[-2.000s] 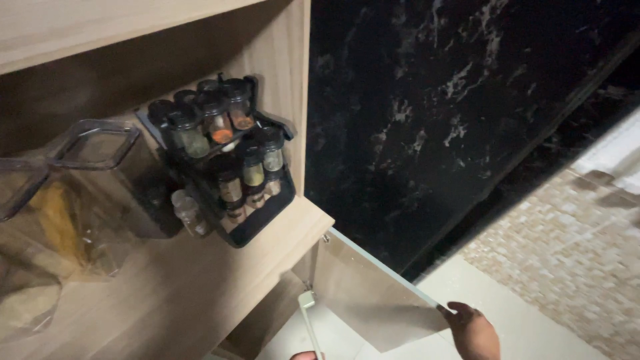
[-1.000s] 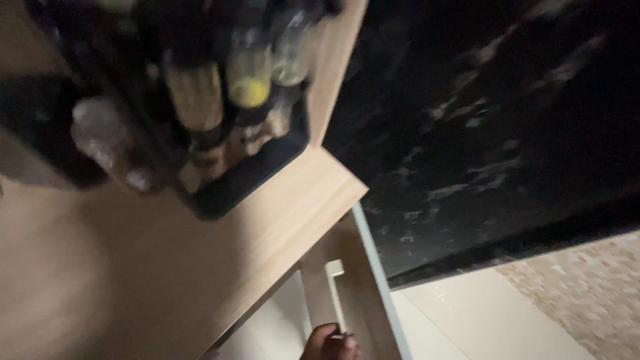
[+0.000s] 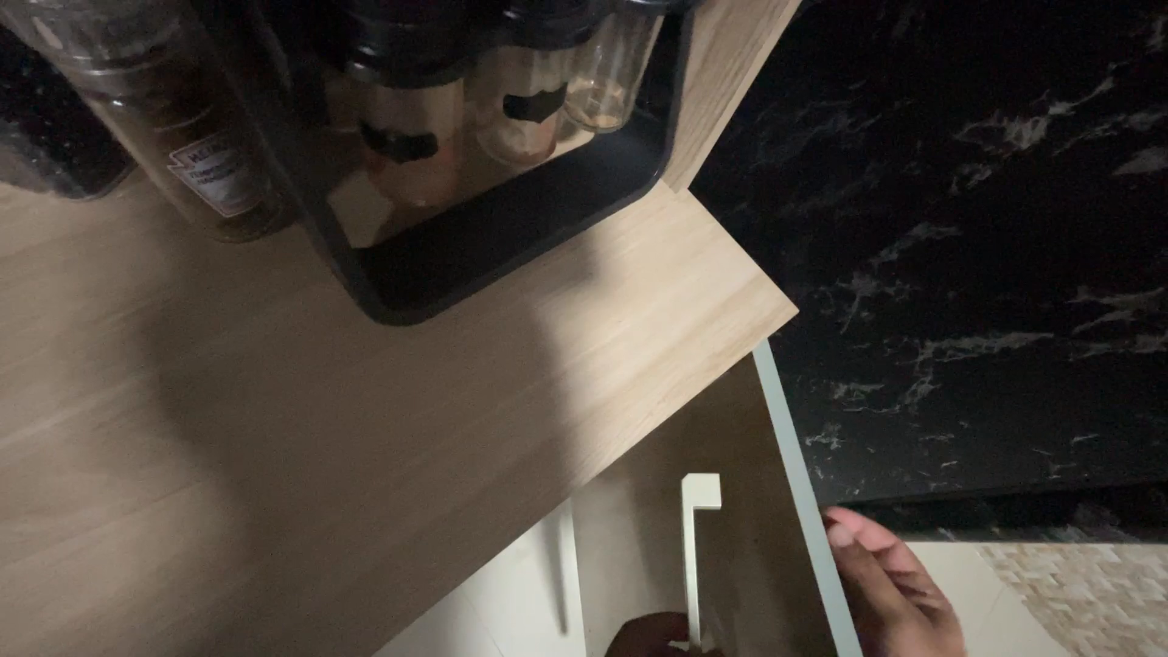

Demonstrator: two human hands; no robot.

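At the bottom edge, my left hand [image 3: 652, 636] is in shadow and mostly cut off, its fingers around the lower part of a pale bracket-shaped cabinet handle [image 3: 692, 566]. My right hand [image 3: 899, 589] is just right of the pale edge of an open cabinet door [image 3: 805, 484], fingers curled, a fingertip against or very near that edge; its grip is unclear. Above the door lies a wood-grain shelf [image 3: 438, 411]. A black spice rack [image 3: 511, 251] stands on it with several glass jars [image 3: 520, 119]. Left of the rack is a Heinz-labelled seasoning bottle [image 3: 214, 173].
A black marble-patterned panel [image 3: 949, 274] fills the upper right. The shelf's front corner juts out above the door, beside an upright wooden side panel [image 3: 730, 82]. A dark container [image 3: 55, 137] stands at the far left. Woven-patterned flooring [image 3: 1086, 593] shows at lower right.
The view has moved much closer to the shelf. The door stands at a steeper angle in view than two seconds ago. My right hand, out of view one second ago, shows again beside the door edge.
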